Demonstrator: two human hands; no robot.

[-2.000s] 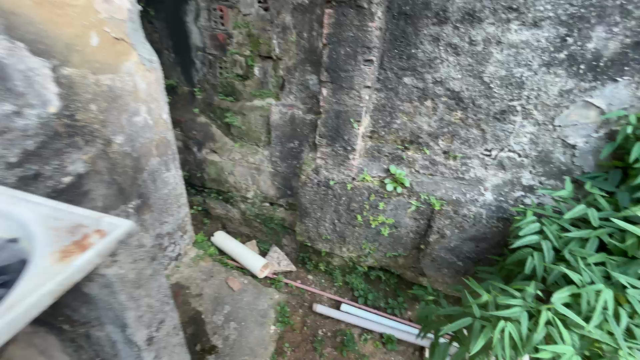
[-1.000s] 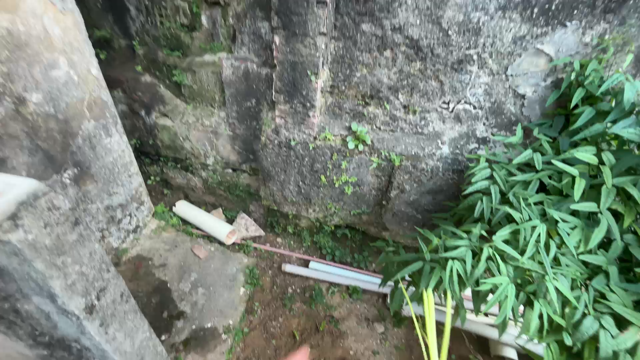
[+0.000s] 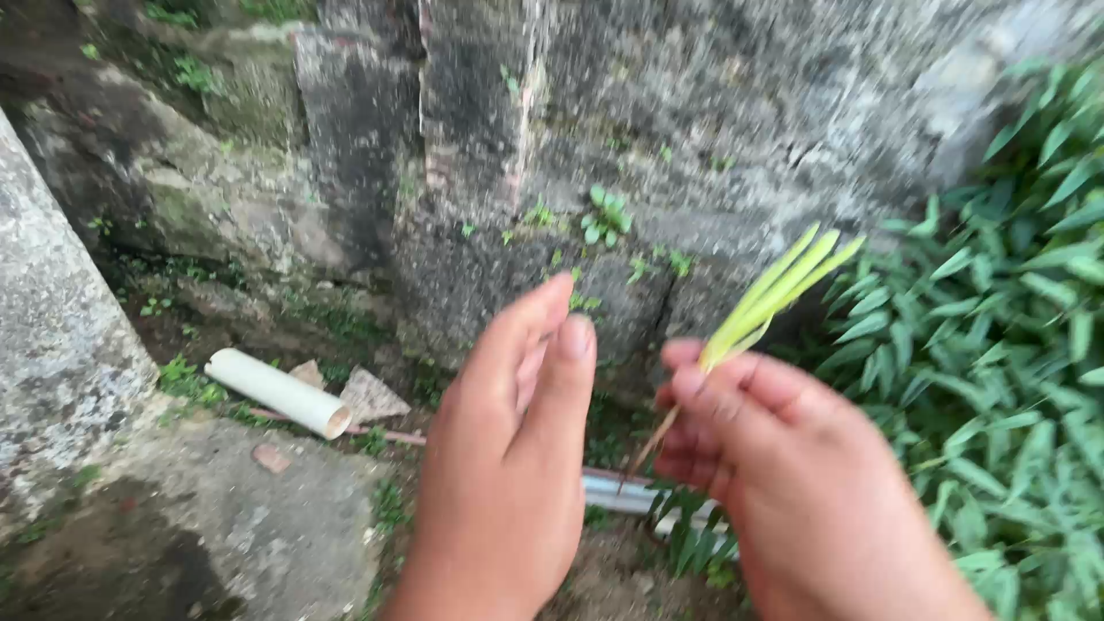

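Between the thumb and fingers of my right hand (image 3: 750,431) is a small plant cutting (image 3: 772,297). Its pale yellow-green blades, several in number, point up and right, and a thin brown root or stem hangs below the fingertips. My left hand (image 3: 517,440) is raised just left of it, fingers together and thumb beside them, touching nothing that shows. Whether something is hidden behind its fingers cannot be seen. The two hands are apart.
A weathered concrete wall (image 3: 733,112) rises behind the hands. A short white plastic pipe (image 3: 280,392) lies by a broken stone piece (image 3: 373,395) at lower left. Pale pipes (image 3: 625,493) lie on the soil beneath the hands. A leafy green bush (image 3: 1018,388) fills the right side; a concrete pillar (image 3: 52,328) stands left.
Both hands have come up into view, the right one with the cutting. One second ago only the yellow-green blades and a fingertip showed at the bottom edge. The white corner at the left has left the view.
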